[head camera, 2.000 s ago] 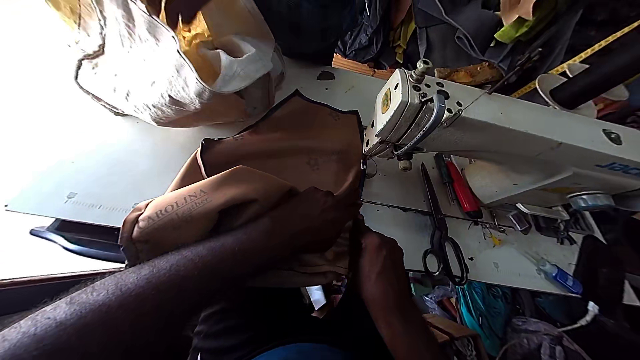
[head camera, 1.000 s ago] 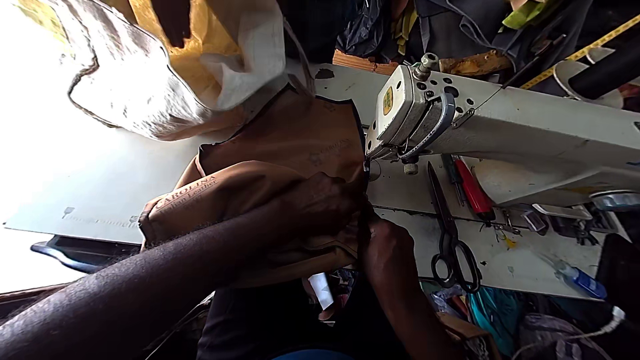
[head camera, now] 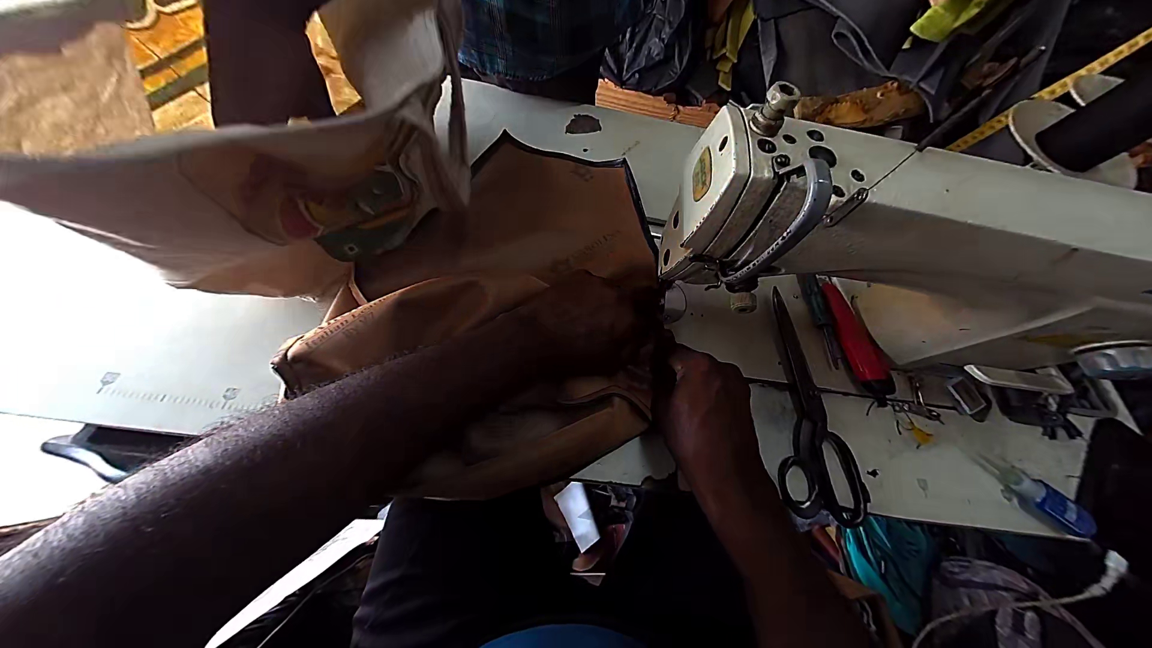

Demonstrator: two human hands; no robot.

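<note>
Brown printed fabric point(head camera: 558, 216) with a dark edging lies bunched on the sewing table, its right edge at the needle area of an industrial sewing machine point(head camera: 720, 198). My left hand point(head camera: 598, 315) presses flat on the fabric just left of the needle area, its fingertips in shadow. Nearer to me, my right hand point(head camera: 706, 396) has its fingers closed on the fabric's right edge. The needle and presser foot are mostly hidden by the machine head and shadow.
Black-handled scissors point(head camera: 810, 432) and a red-handled tool point(head camera: 855, 337) lie right of my right hand. A blue-capped bottle point(head camera: 1048, 504) is at the table's right edge. Another person's arm point(head camera: 261, 63) reaches into a large white bag point(head camera: 297, 189) at the upper left.
The white bag has moved down and right over the fabric's upper left part. My hands stay beside the machine's needle area.
</note>
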